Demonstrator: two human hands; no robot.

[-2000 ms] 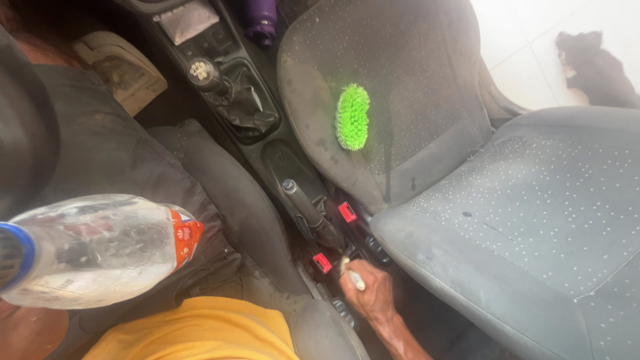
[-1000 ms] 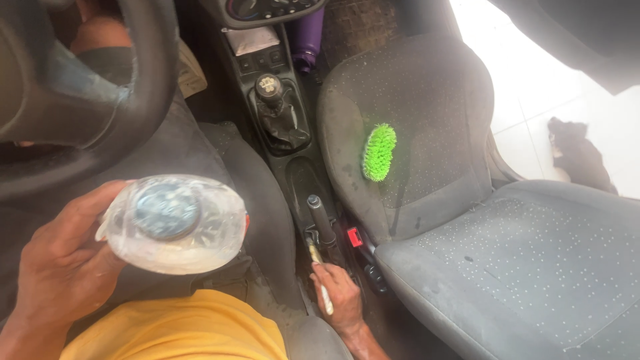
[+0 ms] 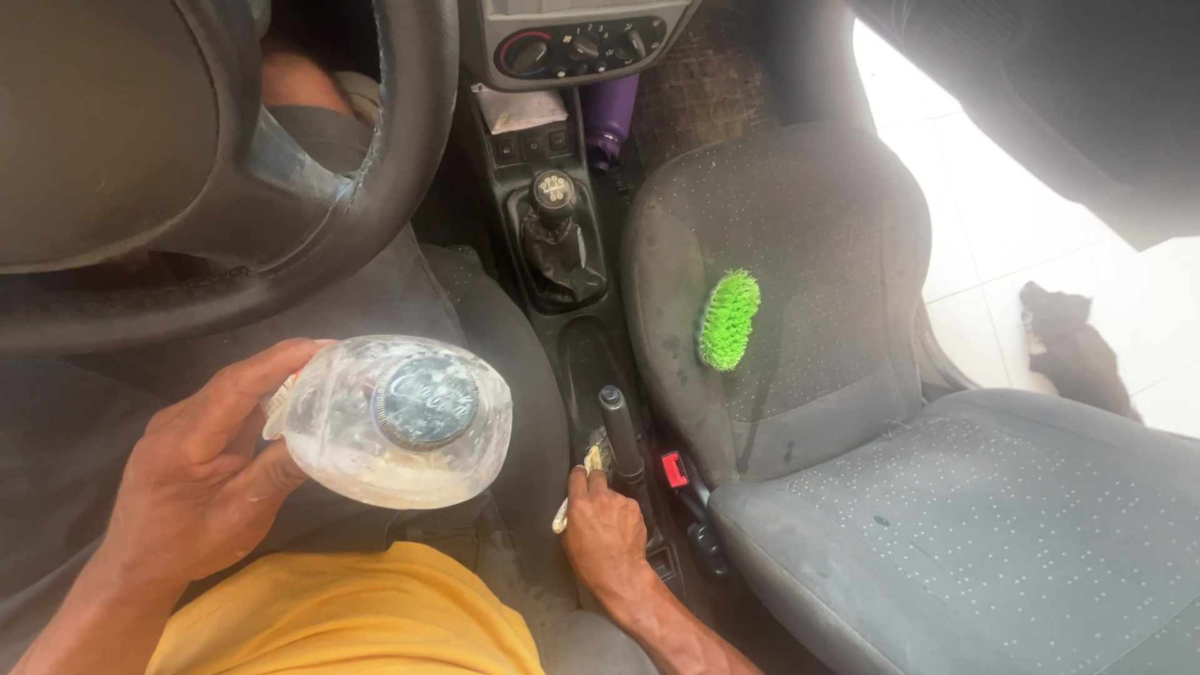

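My left hand (image 3: 202, 459) grips a clear plastic bottle (image 3: 328, 459) with a large ribbed cap, seen from above over my lap. Down by the console, my right hand (image 3: 605, 525) holds a small brush with a pale handle (image 3: 561, 517); its bristles touch the area beside the base of the black handbrake lever (image 3: 619, 429). The fingers cover the middle of the brush. On the passenger seat lies a bright green scrubbing brush (image 3: 729, 321) with shaggy bristles, out of reach of both hands' fingers.
The steering wheel (image 3: 394, 159) arches over my legs at the upper left. Ahead of the handbrake stands the gear lever (image 3: 554, 192), with a purple bottle (image 3: 609, 112) beyond it. A red seat-belt buckle (image 3: 673, 470) sits beside the passenger seat (image 3: 816, 225). A dog (image 3: 1078, 352) lies on the tiles outside.
The view has swung, bringing the steering wheel in. My left hand has come into view on the bottle. My right hand with the brush has moved forward to the side of the handbrake lever.
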